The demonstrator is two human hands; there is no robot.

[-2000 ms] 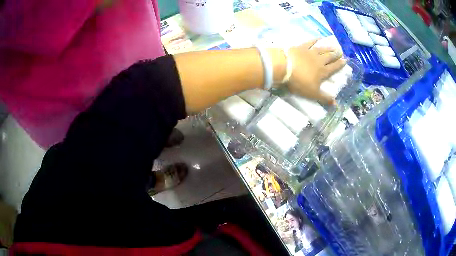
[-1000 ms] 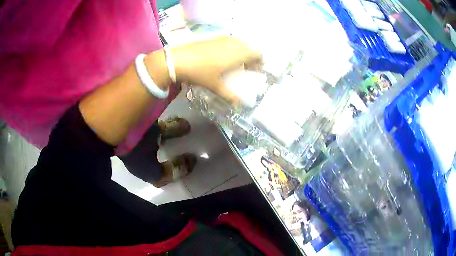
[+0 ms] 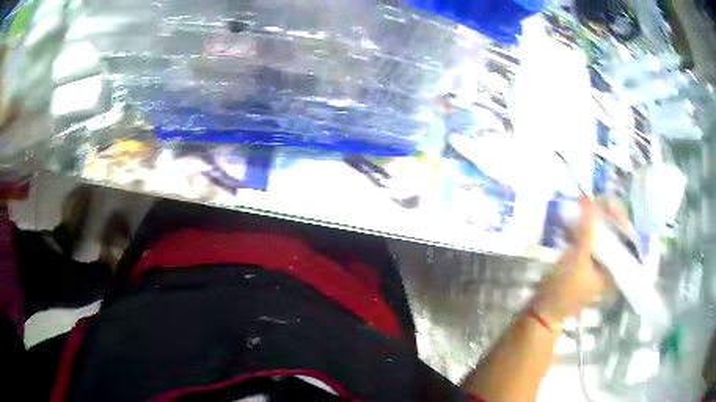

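Observation:
The picture is blurred. My right hand [image 3: 577, 275] is at the right, near the table's front edge, with an orange-red string on the wrist. Its fingers are closed around a long whitish barrel [image 3: 632, 275], which looks like the glue dispenser and slants down to the right. A thin dark line rises from its front end; the exact tip is unclear. My left hand is not in view. A stack of clear blister trays [image 3: 298, 86] lies ahead, with a blue tray edge [image 3: 314, 141] under it. White housings [image 3: 77, 96] show in clear trays at the left.
The table's front edge [image 3: 275, 213] crosses above my lap, with photo sheets [image 3: 208, 169] along it. Another blue tray [image 3: 479, 14] shows at the top. A thin pale tube [image 3: 582, 365] hangs below my right hand. Shiny clear items crowd the right side.
The view has swung right. The bare arm with white bracelets, last over the white housings, is out of view. My right hand with the barrel now shows.

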